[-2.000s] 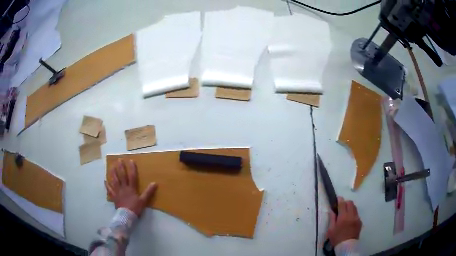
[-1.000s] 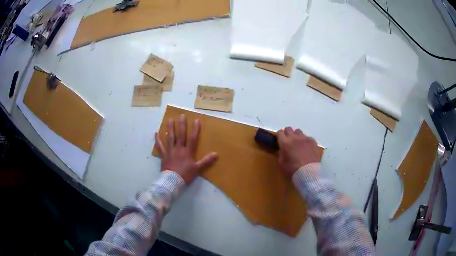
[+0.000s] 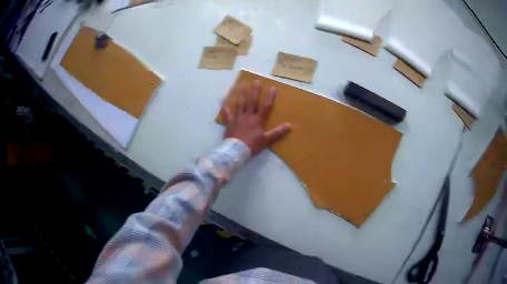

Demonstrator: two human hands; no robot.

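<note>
The tan-orange card pattern (image 3: 339, 150) lies flat in front of me, with a thin white edge of cloth showing along its top side. My left hand (image 3: 250, 119) lies palm down on its left end, fingers spread, partly blurred. The dark rectangular pattern weight (image 3: 375, 102) rests at the pattern's upper right edge, mostly on the table. The shears (image 3: 436, 233) lie at the lower right with black loop handles towards the near edge. My right hand is out of view; only part of a sleeve shows at the bottom edge.
Small brown tickets (image 3: 294, 67) lie beyond the pattern. Folded white panels (image 3: 408, 55) sit on brown tickets at upper right. Another pattern (image 3: 111, 75) with a small clamp lies over white sheets at left. A smaller curved pattern (image 3: 489, 172) and a metal clamp (image 3: 483, 236) are at right.
The weight has moved off the pattern's middle to its upper right edge. My right hand has let it go and left the view. The view has swung down and left.
</note>
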